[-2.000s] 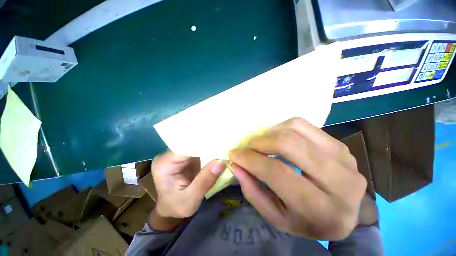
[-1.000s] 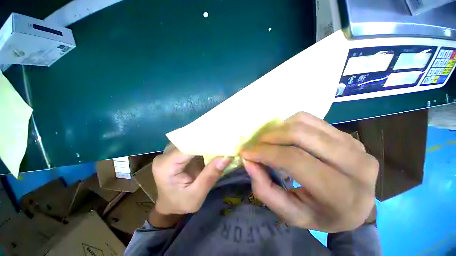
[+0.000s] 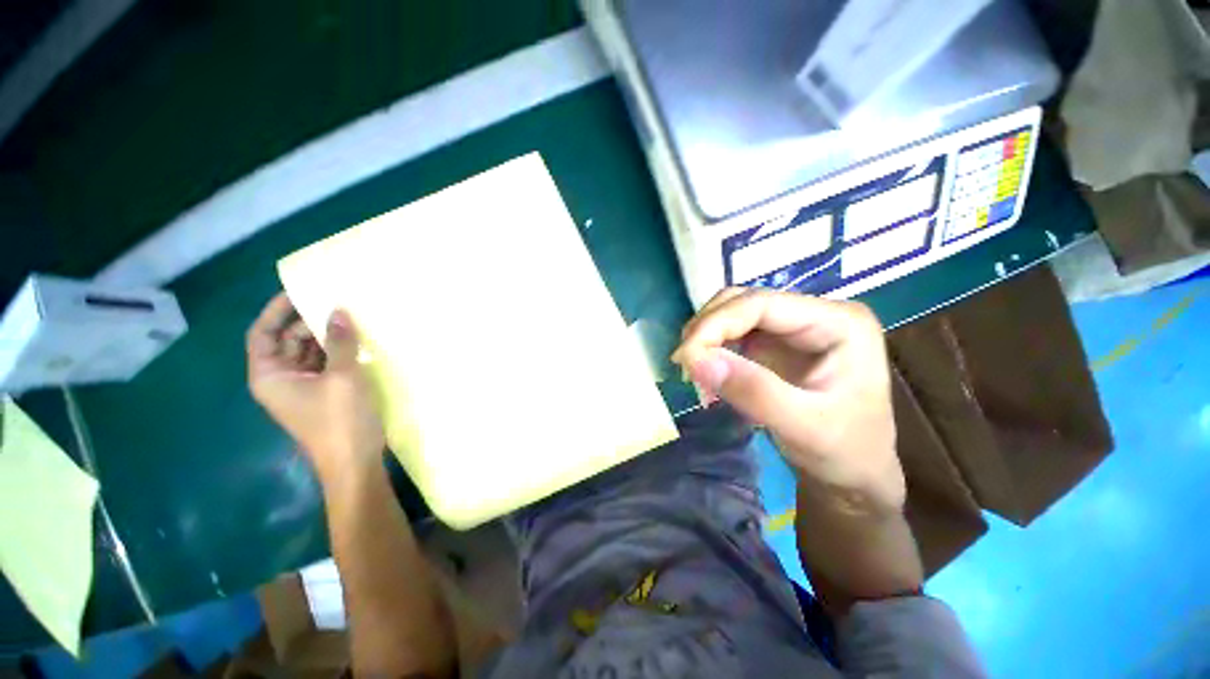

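Note:
A pale yellow sticker sheet (image 3: 484, 332) is held up over the front edge of the dark green bench. My left hand (image 3: 316, 378) grips its left edge, thumb on top. My right hand (image 3: 803, 385) is just right of the sheet, apart from it, thumb and index fingertips pinched together. A faint clear patch shows beside the fingertips; whether it is a seal sticker I cannot tell for sure. A white retail carton (image 3: 869, 53) lies on the metal platform of the digital scale (image 3: 849, 232).
A white carton (image 3: 93, 329) stands at the left, with another yellow sheet (image 3: 43, 524) below it. Open brown boxes (image 3: 1015, 385) are below the bench edge at right. Crumpled brown paper (image 3: 1141, 100) is at the far right. A pale rail (image 3: 358, 146) curves behind.
My hands have parted. My left hand moved left and up with the sheet, which now lies flatter to view. My right hand left the sheet. The view shifted right, showing more of the scale.

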